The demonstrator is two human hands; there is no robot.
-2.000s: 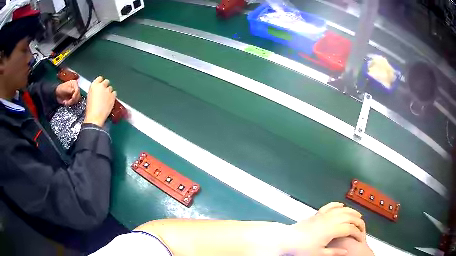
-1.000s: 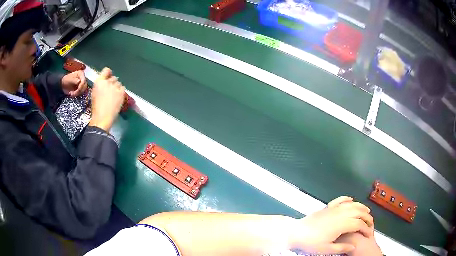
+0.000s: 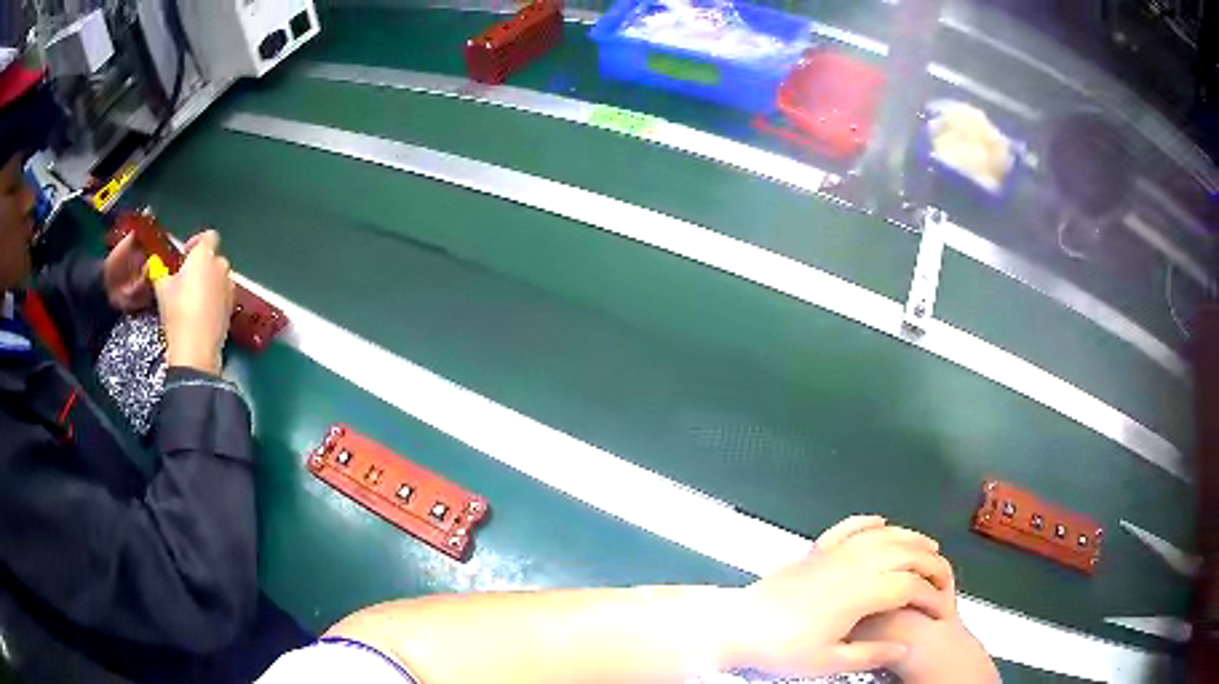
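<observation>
My left hand reaches in from the lower left, fingers curled over my right hand, which is cut by the bottom edge. Whether either holds anything is hidden. Silver glittering parts show at the bottom edge below my left hand. A red-brown fixture lies beyond my hands at the right, with small dark-and-silver squares in its row of seats. Another red-brown fixture lies left of my hands, above my forearm; its second seat from the left looks different from the others.
A neighbouring person at the left holds a red-brown fixture and something yellow. Pale metal strips cross the green surface. A metal bracket, blue bin, red bin and small blue-edged tray are on the far side.
The camera view has shifted. The neighbour now has a fixture raised in one hand and a yellow item at the other. My hands stay together, in much the same pose.
</observation>
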